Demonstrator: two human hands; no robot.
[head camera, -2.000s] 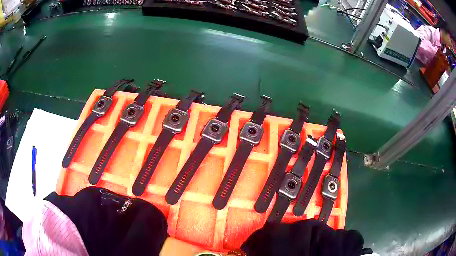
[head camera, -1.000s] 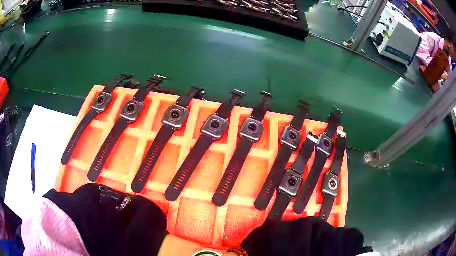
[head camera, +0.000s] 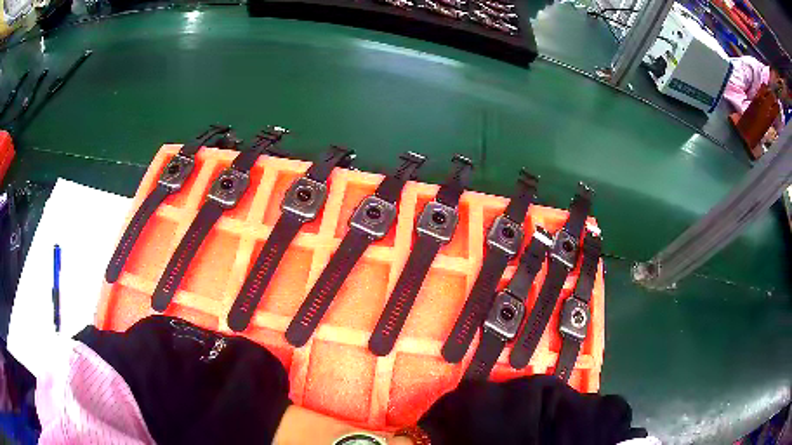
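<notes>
Several black smartwatches lie face down across the orange-red compartment tray (head camera: 343, 374), among them one near the middle (head camera: 437, 219). Their cases show round dark sensors, and some straps have reddish marks. At the right end, one watch (head camera: 504, 315) lies lower than its neighbours, its strap end hidden by my right dark sleeve (head camera: 530, 415). My left dark sleeve (head camera: 204, 382) covers the tray's lower left. A bare wrist, a wristwatch (head camera: 358, 440) and a red bead bracelet (head camera: 412, 434) show at the bottom edge. Both my hands are cut off below the picture.
White paper (head camera: 74, 217) with a blue pen (head camera: 56, 287) lies left of the tray. A black foam tray (head camera: 391, 19) with small shiny parts is at the back. A metal post (head camera: 721, 222) slants at the right, and a person sits beyond a white-grey box (head camera: 695, 69).
The tray and watches sit slightly higher in the picture. The wrist, wristwatch and bracelet show a little more than two seconds ago. The watches keep their places on the tray.
</notes>
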